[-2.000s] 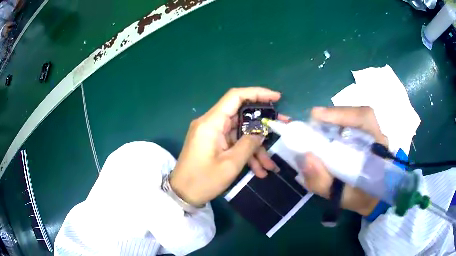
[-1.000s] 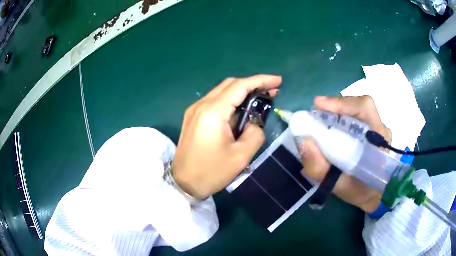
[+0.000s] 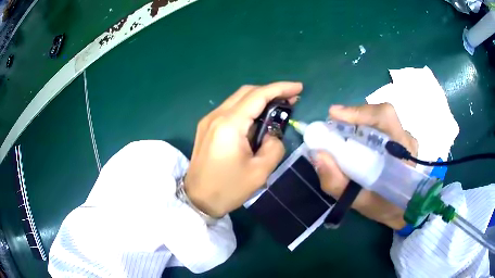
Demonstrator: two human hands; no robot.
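Note:
My left hand (image 3: 233, 149) holds a small black watch housing (image 3: 267, 126) between fingers and thumb, tilted on its side with its open face to the right. White dabs show inside it. My right hand (image 3: 369, 157) grips the dispensing syringe (image 3: 353, 157), a clear tube partly filled with white. Its yellowish-green needle (image 3: 294, 124) points at the housing's edge, very close; contact cannot be told. A slim black tool (image 3: 343, 206) sticks out below my right hand. The die-cut pad sheet (image 3: 290, 201) shows black rectangles below both hands, its upper part hidden.
Ragged white wiping paper (image 3: 423, 103) lies at right. A green adapter (image 3: 425, 203) and black cable (image 3: 456, 160) trail from the syringe. A worn white rail (image 3: 65, 92) curves at upper left, with a black housing (image 3: 57, 45) beyond it. A narrow pad strip (image 3: 28, 203) lies far left.
The housing has turned from facing up to tilted on its side. The needle has moved out of it to just beside its right edge. Both hands keep their hold.

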